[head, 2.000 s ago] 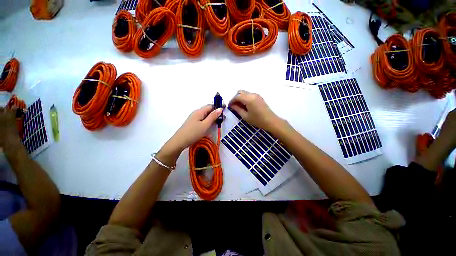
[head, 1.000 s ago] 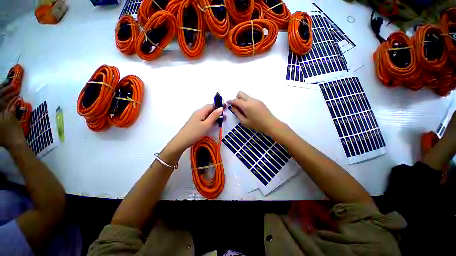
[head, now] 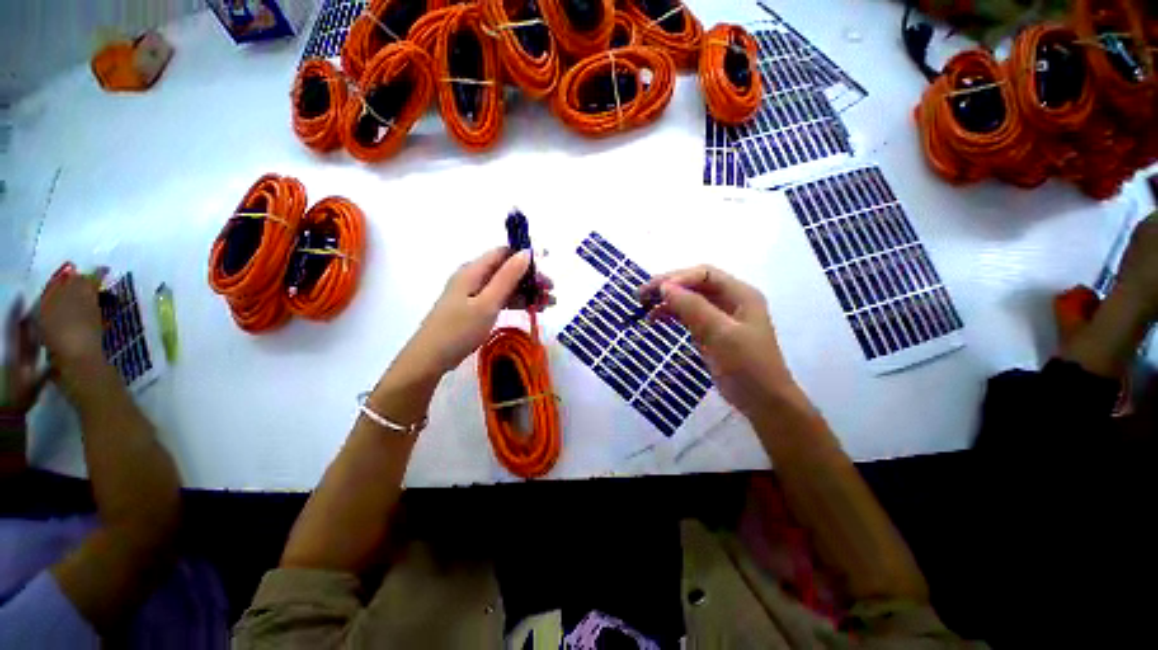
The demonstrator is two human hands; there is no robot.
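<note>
My left hand [head: 489, 290] holds the black plug [head: 518, 235] upright, its metal tip pointing away from me. The plug's orange lead runs down to a coiled cord bundle [head: 540, 419] lying just below the hand, with a pale tie across it. My right hand [head: 698, 311] is over the right part of a label sheet [head: 635, 368], fingertips pinched together at a small dark strip that looks like a label. The sheet has rows of black labels on white backing.
Two tied orange bundles [head: 260, 254] lie at the left. A pile of bundles [head: 470, 76] is at the far side, another [head: 1016, 114] at the far right. More label sheets [head: 876, 260] lie at the right. A person's arm [head: 114, 419] is at the left, another [head: 1105, 318] at the right.
My right hand has moved right and nearer, away from the plug and over the label sheet. My left hand still holds the plug. The view has shifted slightly.
</note>
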